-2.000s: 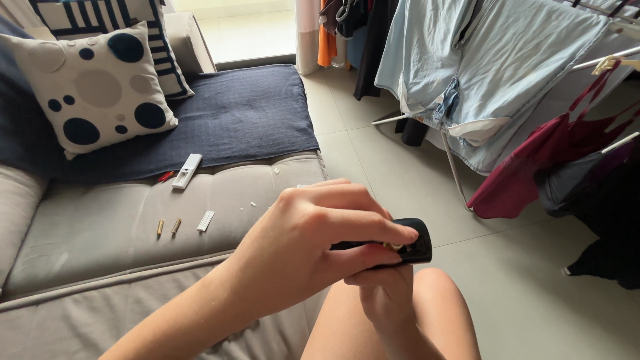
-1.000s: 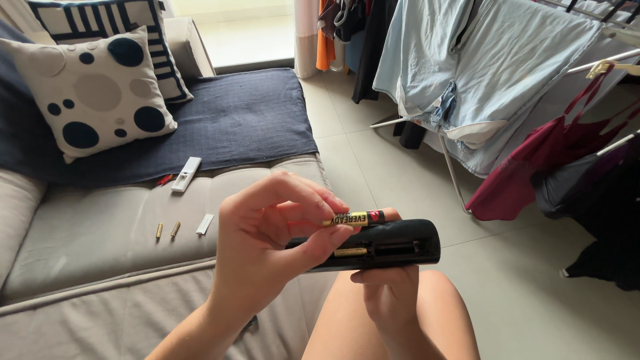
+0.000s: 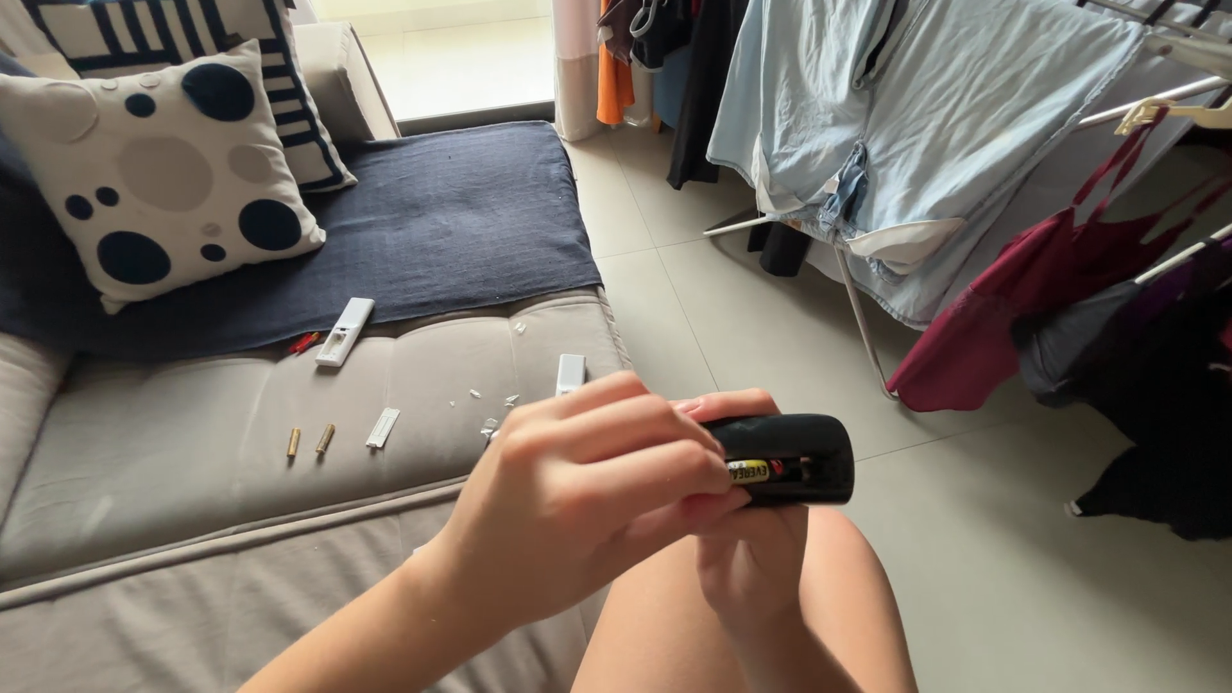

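Note:
My right hand [image 3: 756,568] holds a black remote control [image 3: 833,460] from below, its open battery compartment facing up. My left hand [image 3: 597,481] is over the near part of that compartment, fingers and thumb closed around the end of a yellow-and-black Eveready battery [image 3: 749,472]. The battery lies in the compartment, its left end hidden by the fingers. On the sofa is a white remote control [image 3: 345,332] with an uncovered battery recess, beside red batteries [image 3: 305,342]. Two gold-coloured batteries [image 3: 310,441] and a small white cover [image 3: 382,428] lie nearer.
White fragments [image 3: 491,423] and a white rectangular object [image 3: 570,373] are on the grey sofa [image 3: 192,414]. A dark blue cloth [image 3: 452,212] and cushions [image 3: 164,173] lie behind. To the right, clothes [image 3: 962,125] hang on a drying rack [image 3: 866,318] above the tiled floor.
The battery, held above the black remote one second ago, now lies in its compartment. My left hand has moved over the remote and covers its left part.

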